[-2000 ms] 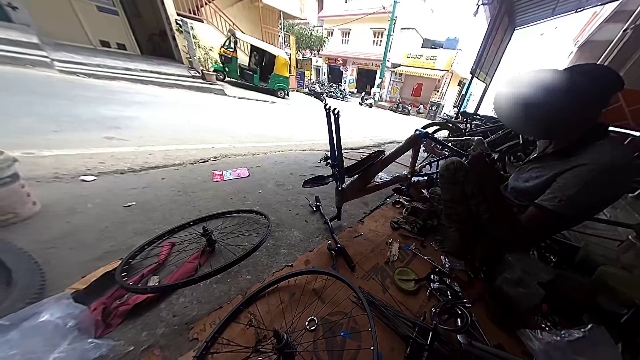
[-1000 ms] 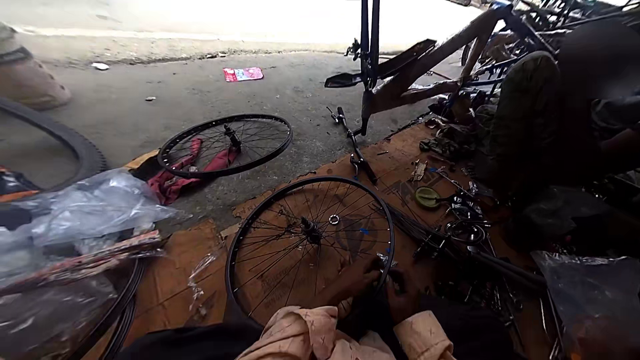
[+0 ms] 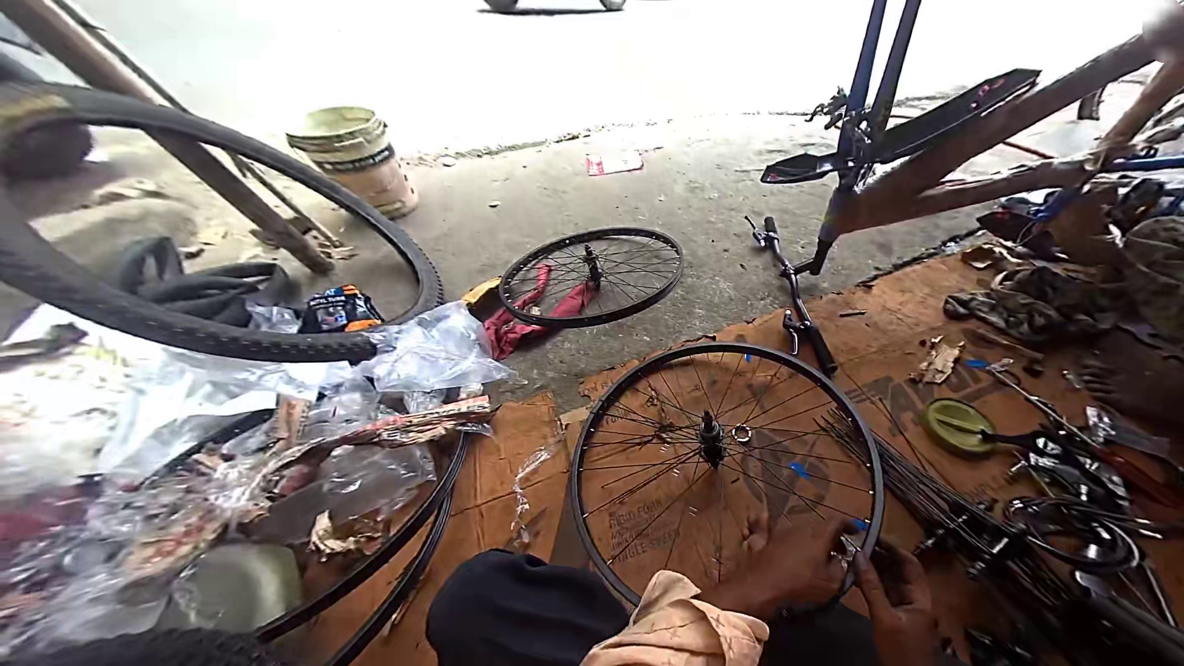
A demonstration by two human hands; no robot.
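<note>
A spoked bicycle wheel rim (image 3: 599, 407) without a tyre leans over my lap, its hub at the middle. At its lower right edge my left hand (image 3: 803, 566) grips the rim, holding a small shiny metal piece against it, too small to name. My right hand (image 3: 895, 597) touches the same spot from the right, fingers bent close to the metal piece. Loose spokes (image 3: 888, 472) lie just right of the wheel. A second tyreless wheel (image 3: 668, 294) rests farther off, partly on red cloth (image 3: 504, 335).
Brown cardboard (image 3: 518, 435) covers the ground. At left are a tyre (image 3: 305, 347), plastic wrapping (image 3: 435, 347) and a bucket (image 3: 393, 176). On the right stand a bicycle frame (image 3: 925, 190), handlebar (image 3: 797, 294), green lid (image 3: 953, 427) and metal parts. Beyond the frame's right side, a person's foot (image 3: 1133, 379) shows.
The view has turned down and left. Both hands remain at the near wheel's lower right rim, where they were one second ago; two seconds ago they were out of view.
</note>
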